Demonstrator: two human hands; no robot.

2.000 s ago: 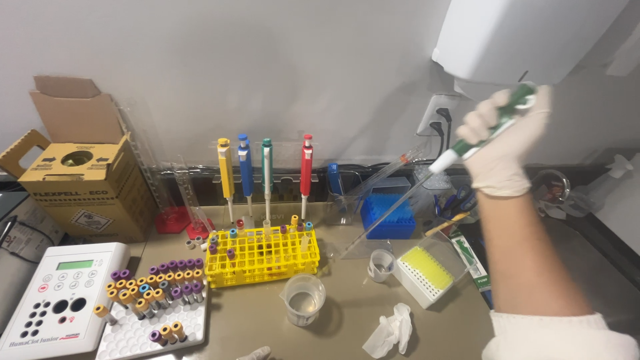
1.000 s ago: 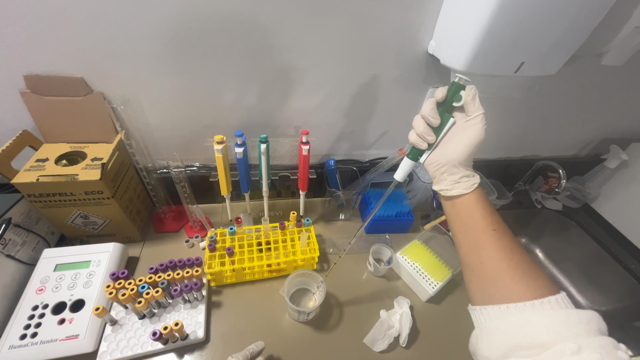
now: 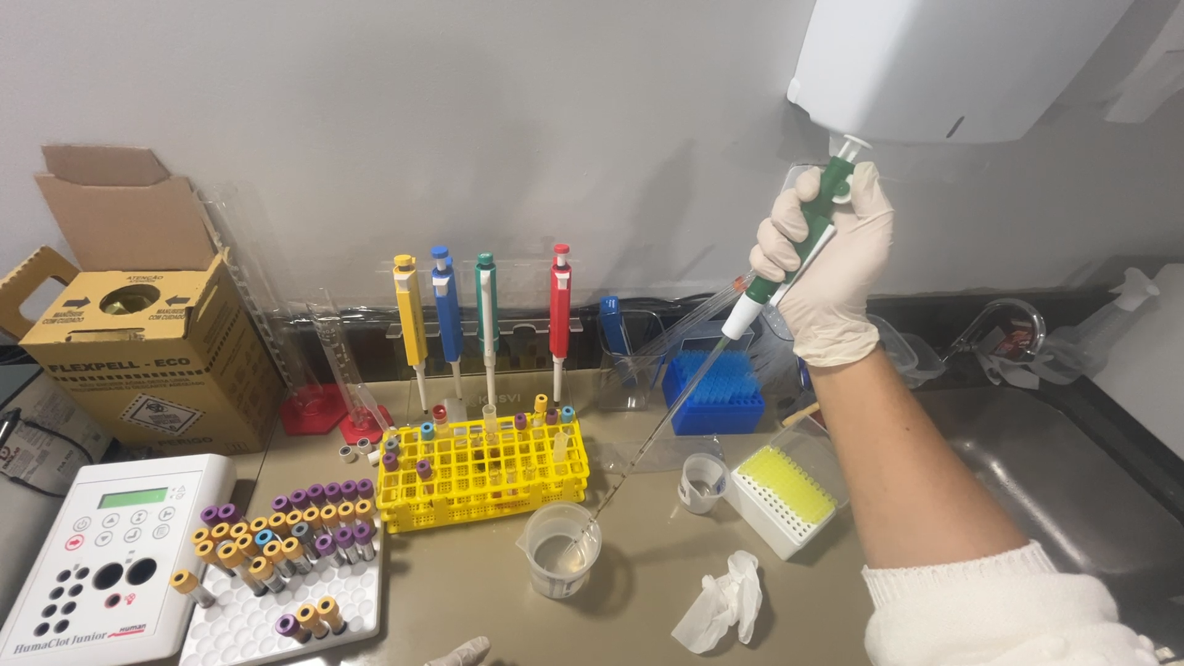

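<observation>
My right hand (image 3: 823,259), in a pale latex glove, grips a green-and-white pipette controller (image 3: 805,231) near the wall dispenser. A long graduated serological pipette (image 3: 661,425) slants down and left from it, its lower end inside a clear plastic beaker (image 3: 561,555). Only gloved fingertips of my left hand (image 3: 460,651) show at the bottom edge; whether they hold anything is hidden. Behind the beaker stands a yellow test tube rack (image 3: 481,507) with several capped tubes. A smaller plastic cup (image 3: 703,483) and a crumpled white tissue (image 3: 720,601) lie to the right.
Four coloured micropipettes hang on a stand (image 3: 541,326). White tip box (image 3: 786,504), blue tip box (image 3: 717,416) and steel sink (image 3: 1045,490) are at right. A tray of blood tubes (image 3: 356,606), a coagulation analyzer (image 3: 120,546) and a cardboard sharps box (image 3: 157,370) occupy the left.
My right hand has moved left from its place two seconds ago, and the pipette is now steeper. Its lower end, earlier outside the beaker, is now in it.
</observation>
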